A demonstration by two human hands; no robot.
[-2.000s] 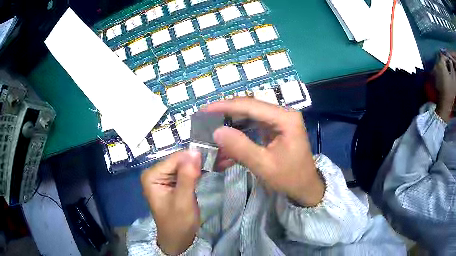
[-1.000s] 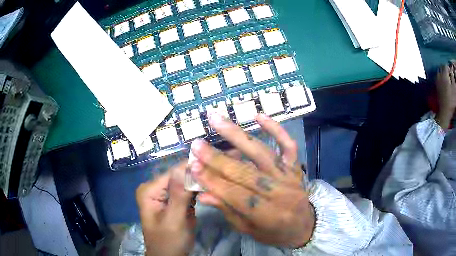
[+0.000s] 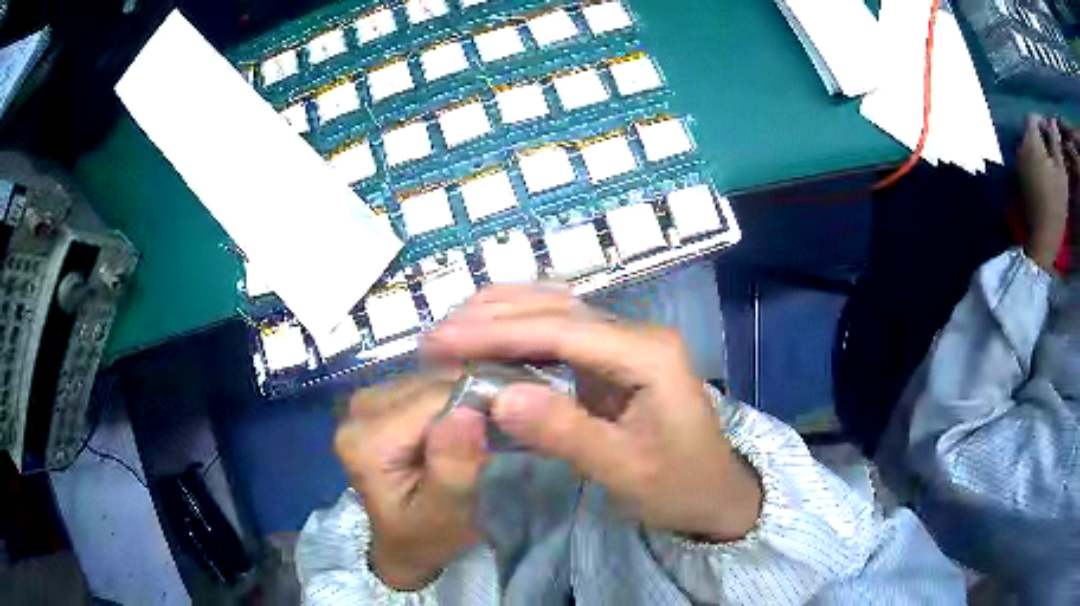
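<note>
My left hand (image 3: 420, 474) and my right hand (image 3: 616, 414) are together just in front of the tray's near edge. Both hold a small silver-grey flat unit (image 3: 480, 388) between thumbs and fingers. The unit is blurred and mostly covered by the fingers, so its faces cannot be told. The clear blister tray (image 3: 663, 251) lies behind the hands with rows of white square units (image 3: 548, 168) with yellow edges. A long white sheet (image 3: 255, 178) lies slantwise over the tray's left part.
A grey-beige instrument (image 3: 71, 314) stands at the left edge on the green mat (image 3: 776, 118). White strips (image 3: 906, 89) and an orange cable (image 3: 929, 95) lie at the upper right. A neighbour's sleeve (image 3: 989, 355) and hand (image 3: 1042, 195) are at the right.
My right hand's spread fingers have closed in on the unit from above. Two seconds ago a dark grey piece showed upright between the hands; now only a silver-grey part shows.
</note>
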